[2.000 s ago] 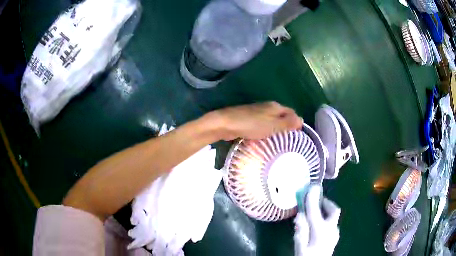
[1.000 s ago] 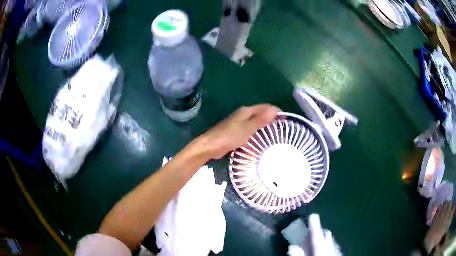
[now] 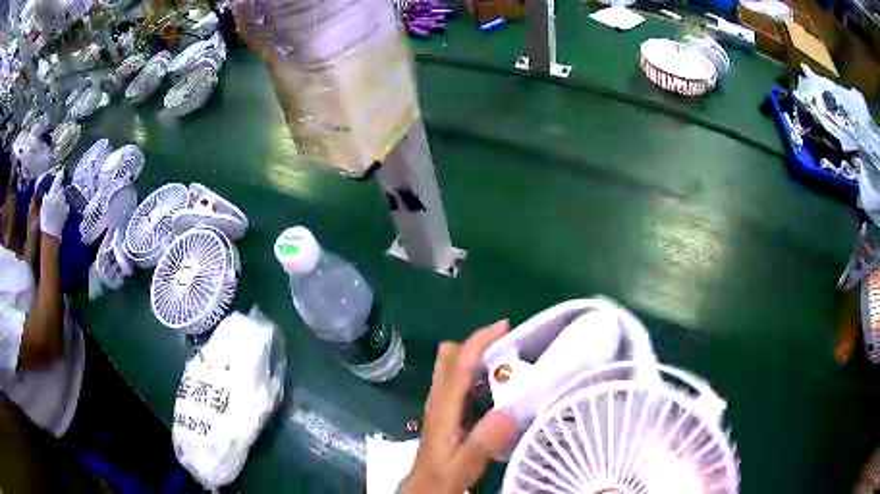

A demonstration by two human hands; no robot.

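A white clip fan (image 3: 618, 444) fills the lower right, cut off by the bottom edge. Its spoked front grille faces up towards me. Its clip base (image 3: 569, 362) is at the upper left of the head. My bare left hand (image 3: 458, 415) grips the clip base from the left, with the thumb and a finger at its side. My gloved right hand is out of the picture. A piece of white cloth (image 3: 391, 463) shows at the bottom edge, left of my hand.
A water bottle (image 3: 345, 314) and a stuffed plastic bag (image 3: 230, 400) are to the left. Several clip fans (image 3: 196, 280) stand beyond. A metal post (image 3: 415, 198) with a document sleeve (image 3: 338, 87) rises ahead. A blue tray (image 3: 820, 159) is far right. A person's gloved hand (image 3: 53, 207) is far left.
The view has lifted towards the far bench. The fan has turned from its back grille to its front grille. My left hand has moved to the clip base. My gloved right hand has left the picture.
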